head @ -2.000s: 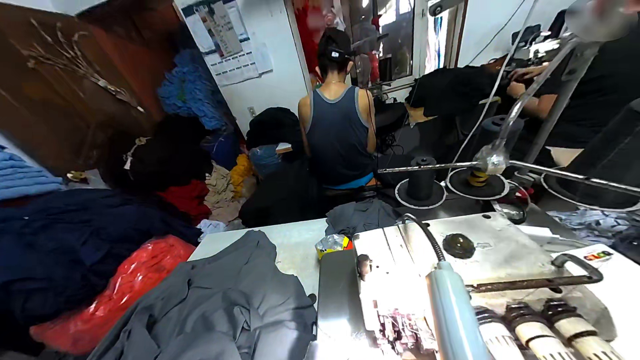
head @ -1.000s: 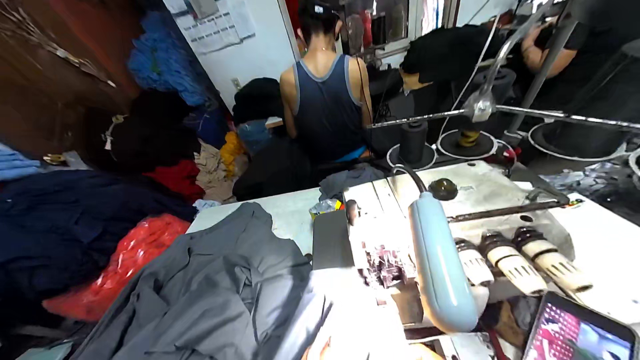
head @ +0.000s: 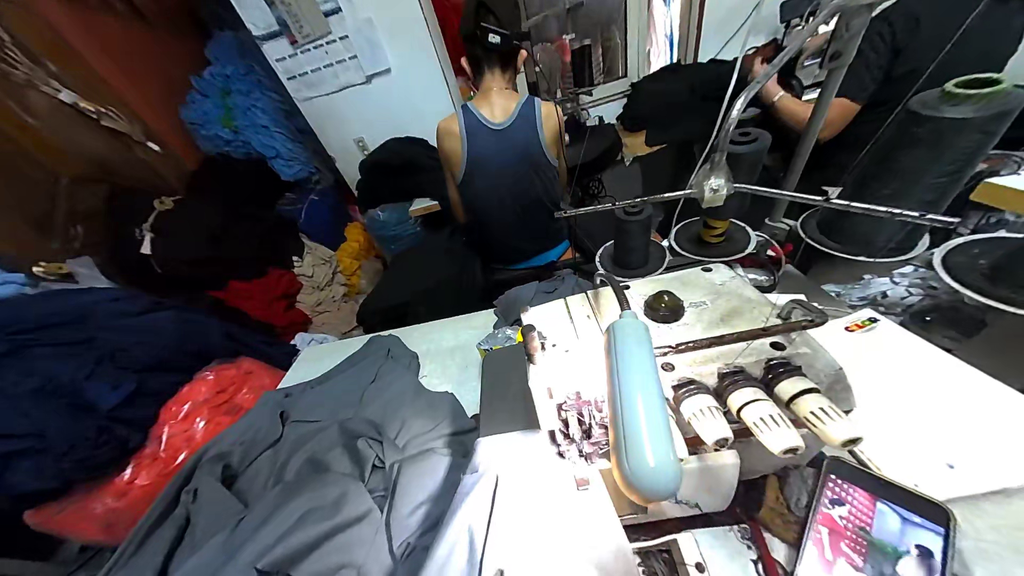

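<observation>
Neither of my hands can be made out in the head view. A grey garment (head: 320, 472) lies in folds over the left part of the white table, its right end close to a white industrial sewing machine (head: 704, 312). Bright light washes out the cloth beside the needle area. In front of the machine hangs a light blue lamp (head: 644, 408) on a bendable neck. Several cream tension dials (head: 760, 412) sit to its right. A smartphone (head: 872, 524) with a lit screen leans at the lower right.
Thread cones, one a large dark cone (head: 904, 168), stand behind the machine under a metal thread stand (head: 768, 196). A person in a tank top (head: 508, 176) sits ahead; another person's arm (head: 808, 112) is at upper right. A red plastic bag (head: 184, 440) and dark cloth (head: 104, 376) lie left.
The view has shifted, and the phone shows at the lower right, where it was out of view two seconds ago. The pale patch near my hands one second ago no longer shows fingers clearly.
</observation>
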